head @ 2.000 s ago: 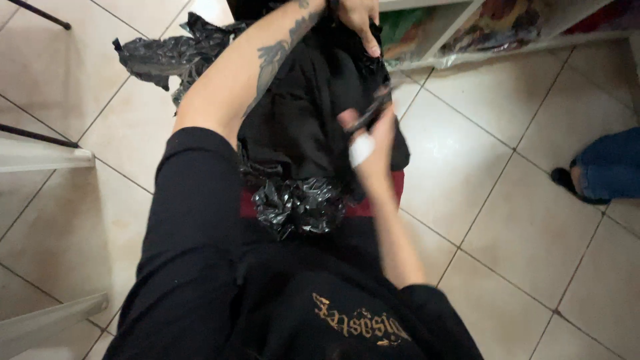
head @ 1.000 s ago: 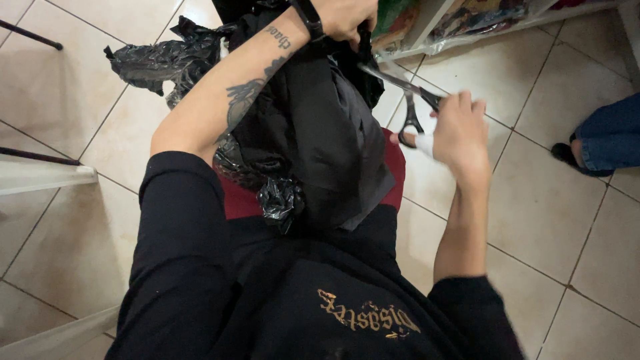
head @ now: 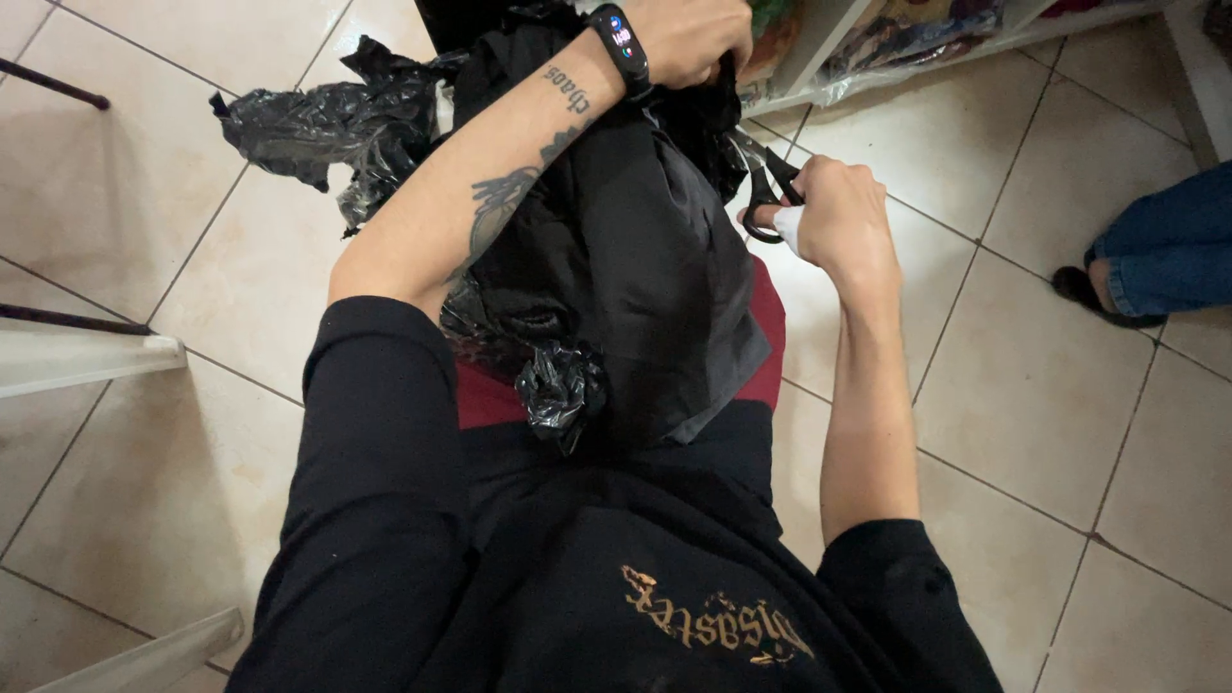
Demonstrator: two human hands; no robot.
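Black fabric lies bunched over my lap, with a crumpled black plastic bag spreading out at its upper left and a knot of the same plastic near my waist. My left hand, a smart band on its wrist, grips a gathered part of the black fabric at the top; its fingertips are partly hidden. To the right, my right hand holds black-handled scissors by their loops. The blades point up and left, against the fabric below my left hand, and their tips are hidden in it. Something white wraps my right thumb.
A white shelf unit with plastic-wrapped items stands at the top right. At the right edge are another person's jeans leg and dark shoe. White furniture legs and a dark metal leg are at the left.
My right hand was blurred over the fabric two seconds ago and is now to the right of it with the scissors. Since one second ago, the scissors have moved closer to the fabric.
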